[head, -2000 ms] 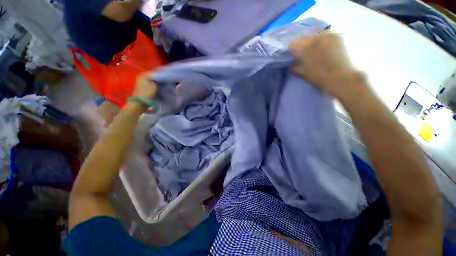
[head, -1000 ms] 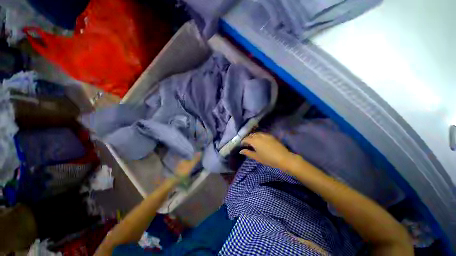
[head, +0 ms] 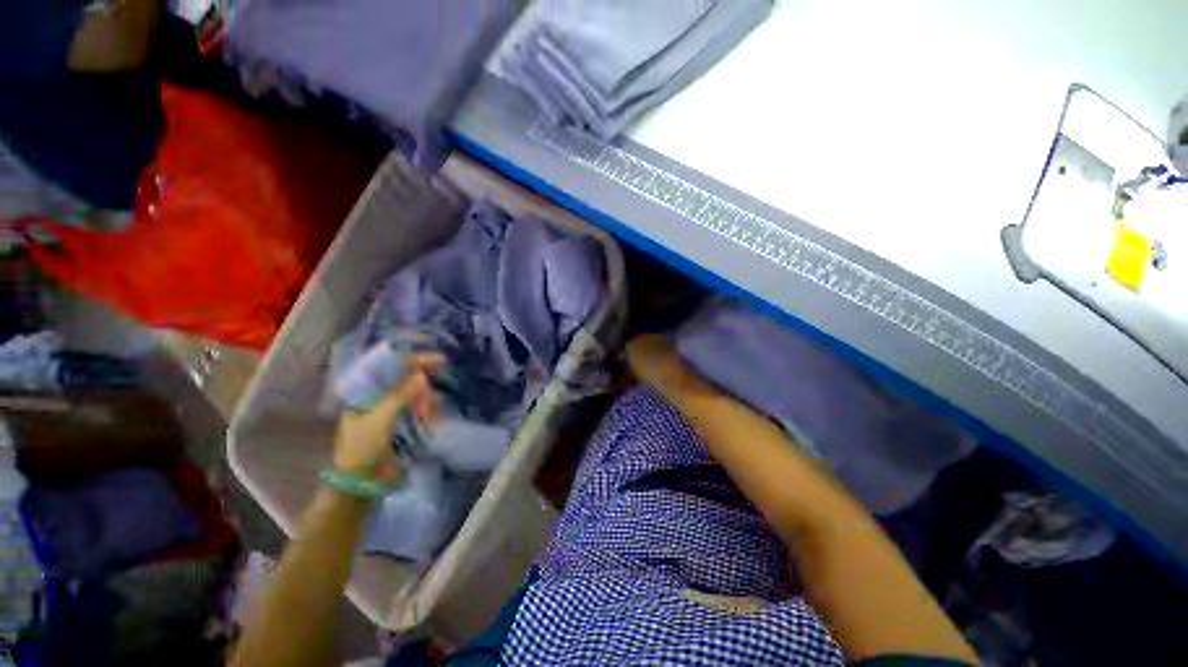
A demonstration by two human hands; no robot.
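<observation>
A pale plastic bin [head: 302,349] beside my lap holds crumpled grey-blue cloth [head: 456,280]. My left hand [head: 381,414], with a green band at the wrist, is over the bin and holds a bit of the grey-blue cloth between its fingers; it is somewhat blurred. My right hand [head: 649,354] is at the bin's right edge, near my checked apron [head: 651,502]. Its fingers are hidden, so I cannot tell whether it holds anything.
The white table [head: 847,117] has a ruler [head: 730,222] along its grey front edge. A stack of grey-blue pieces [head: 619,52] lies on it. The machine's needle plate with a yellow patch [head: 1128,255] is at right. A red bag [head: 235,209] and a person's arm [head: 111,33] are at upper left.
The large cloth held up between both hands two seconds ago is no longer held up. The view has turned back towards the table. My left hand has risen with cloth in it.
</observation>
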